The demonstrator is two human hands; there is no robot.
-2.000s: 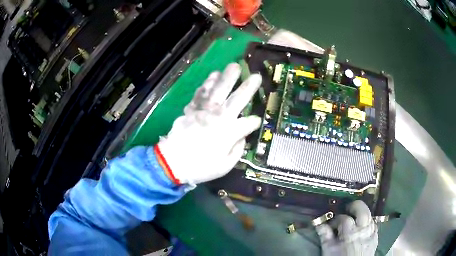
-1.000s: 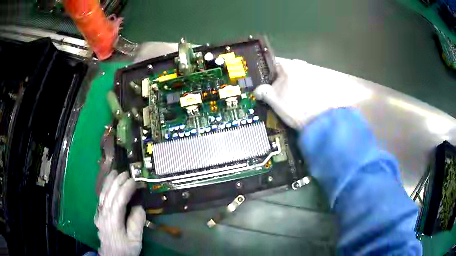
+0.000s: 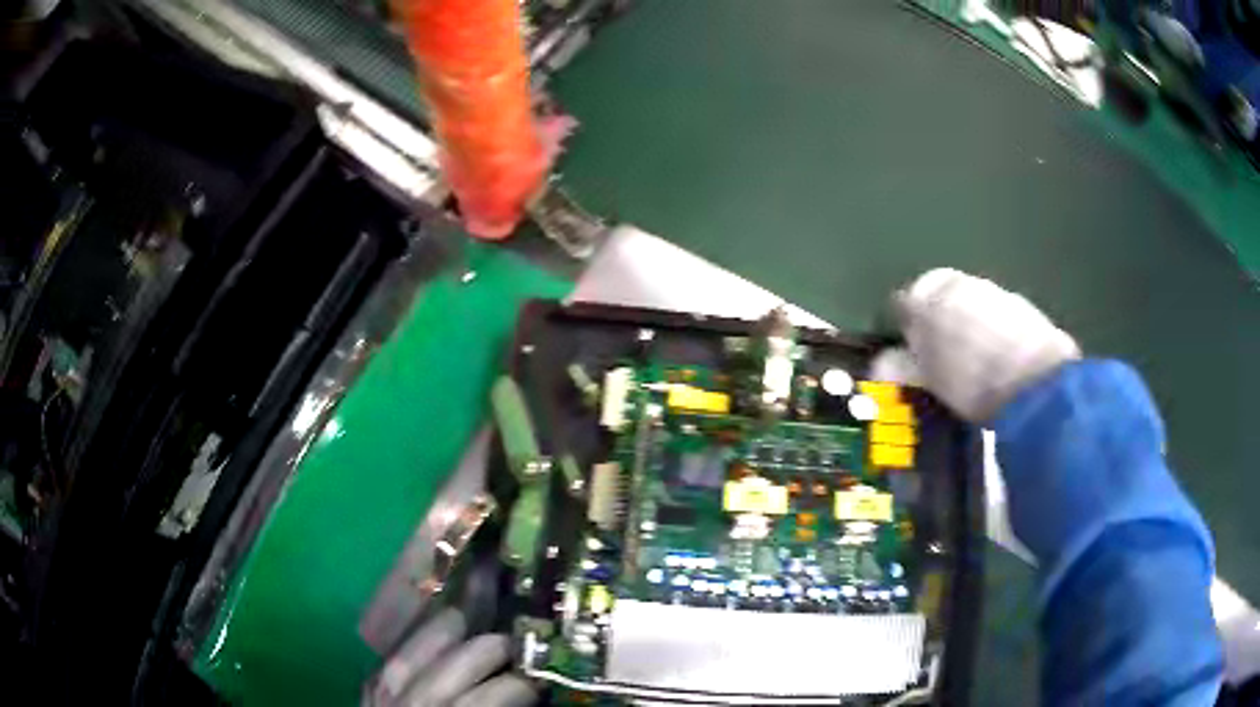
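Note:
A black carrier tray lies in front of me, its near edge cut off by the frame. It holds a green circuit board with yellow parts and a silver finned heatsink. A white wire-like bar runs along the heatsink's near side. Green clamps sit at the tray's left edge. My right hand, in a white glove, grips the tray's far right corner. My left hand, gloved, blurred and cut off by the bottom edge, is at the tray's lower left side; its hold is unclear.
Large black racks hold dark items on the left. Bright green bench covering lies between them and the tray. An orange-red wrapped post stands beyond the tray, beside the dark green conveyor belt. Part of a person in blue shows at the top right.
My right hand has moved from near the tray's front edge to its right side, then to the far right corner. My left hand has moved down to the lower left. The view has shifted.

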